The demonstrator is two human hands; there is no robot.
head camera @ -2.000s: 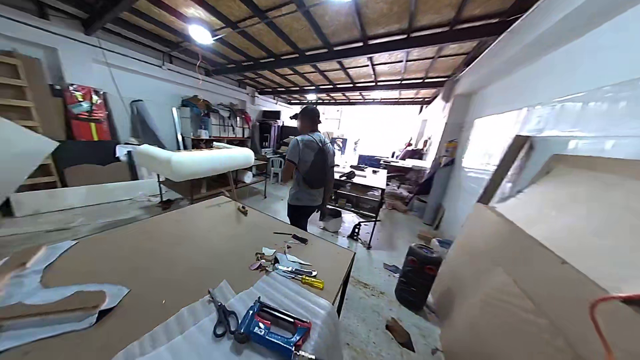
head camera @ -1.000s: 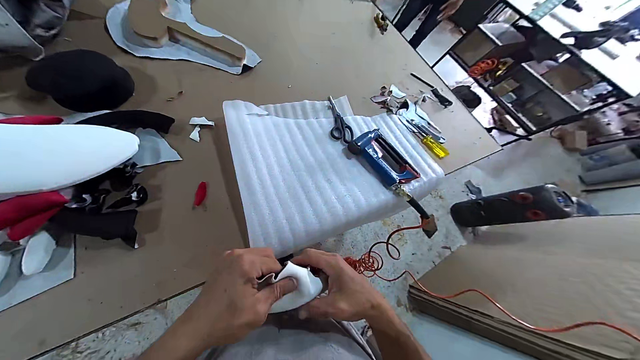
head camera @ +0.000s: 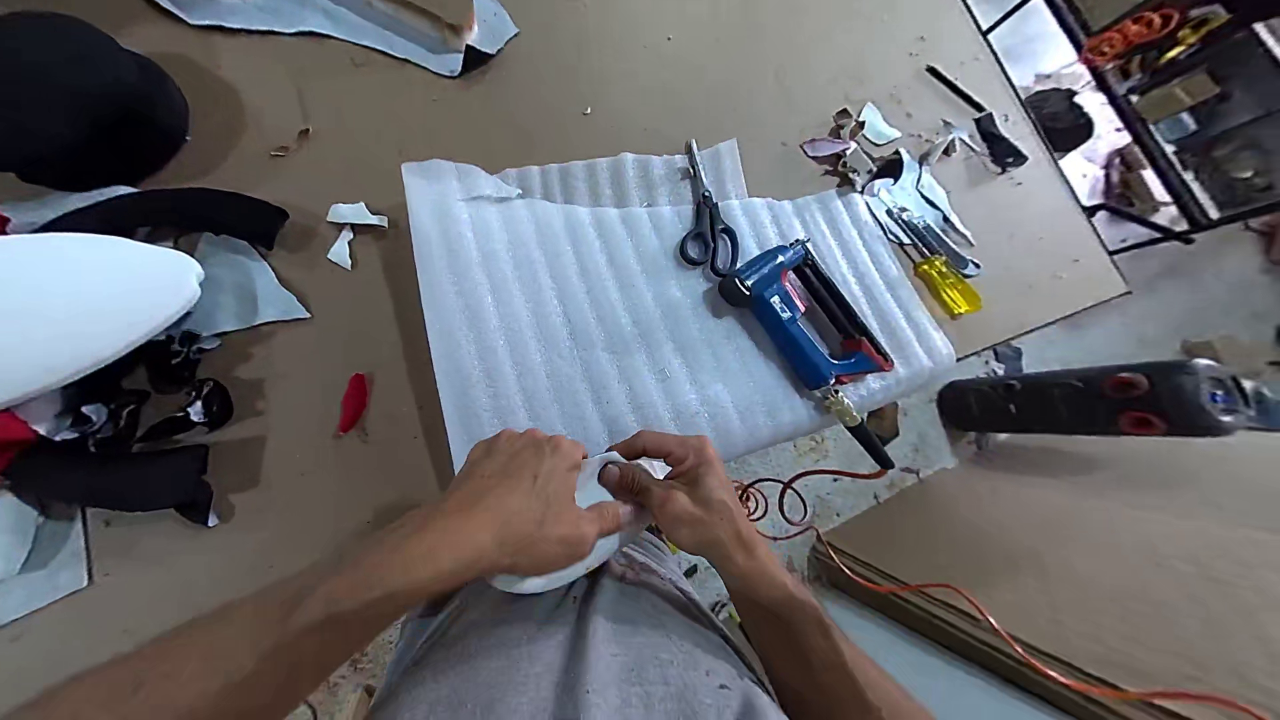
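Note:
Both hands are on a white, padded-looking piece [head camera: 560,575] at the table's near edge, close to my body. My left hand [head camera: 530,500] lies over it, thumb pointing right. My right hand [head camera: 680,490] pinches its upper right edge between thumb and fingers. Just beyond lies a ribbed white foam sheet [head camera: 570,300]. On that sheet rest dark-handled scissors [head camera: 709,235] and a blue pneumatic stapler [head camera: 800,315] with a hose fitting at its lower end. A screwdriver with a yellow handle [head camera: 947,286] lies at the sheet's right edge, beside fabric scraps [head camera: 920,190].
On the left are a black rounded piece [head camera: 85,100], a long white padded piece [head camera: 90,305] and black and red parts. A small red piece [head camera: 353,403] lies on the brown tabletop [head camera: 330,320]. An orange air hose [head camera: 930,590] crosses stacked boards [head camera: 1080,530] at the right.
The view has swung down from the room to the table. Since one second ago, my left hand has shifted over the white piece, which now shows flatter and extends lower left.

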